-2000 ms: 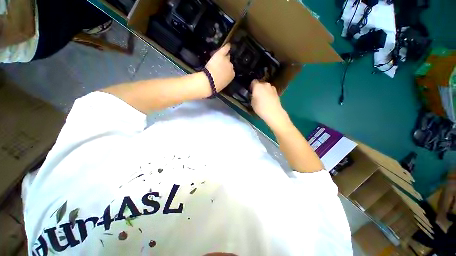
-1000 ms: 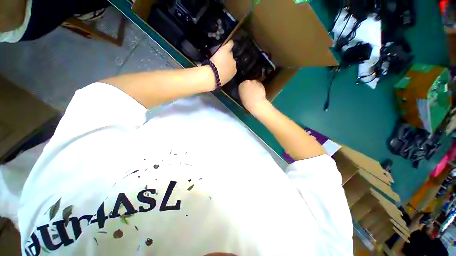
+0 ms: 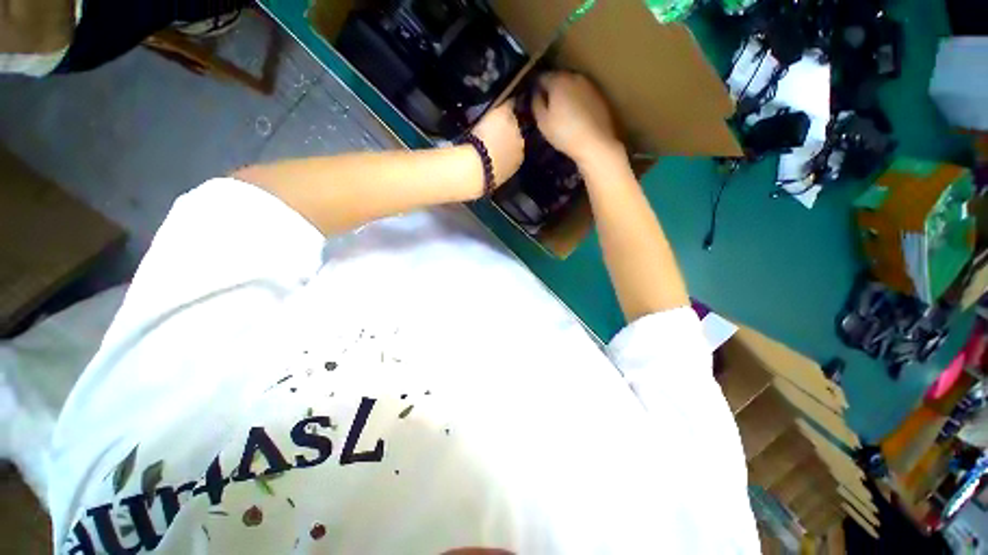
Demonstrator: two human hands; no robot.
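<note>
An open brown carton (image 3: 661, 81) stands at the top centre, its long flap raised. Black devices and parts (image 3: 466, 54) fill its left part, and more black parts (image 3: 536, 201) lie in its near right part. My left hand (image 3: 502, 141) is bent inside the near edge of the carton. My right hand (image 3: 574, 112) is beside it, reaching farther in, with curled fingers over a dark part. The fingertips of both hands are hidden or blurred against the black contents, so their hold cannot be made out.
The green bench (image 3: 661, 222) carries a heap of black cables and accessories (image 3: 834, 108) on white sheets. An orange-brown box with green contents (image 3: 915, 233) and another black pile (image 3: 894, 325) are at the right. Open cartons (image 3: 791, 434) stand at the lower right.
My right hand has moved from the carton's near right corner up and inward, beside my left hand. My left hand has shifted slightly right. The near right black parts are now uncovered.
</note>
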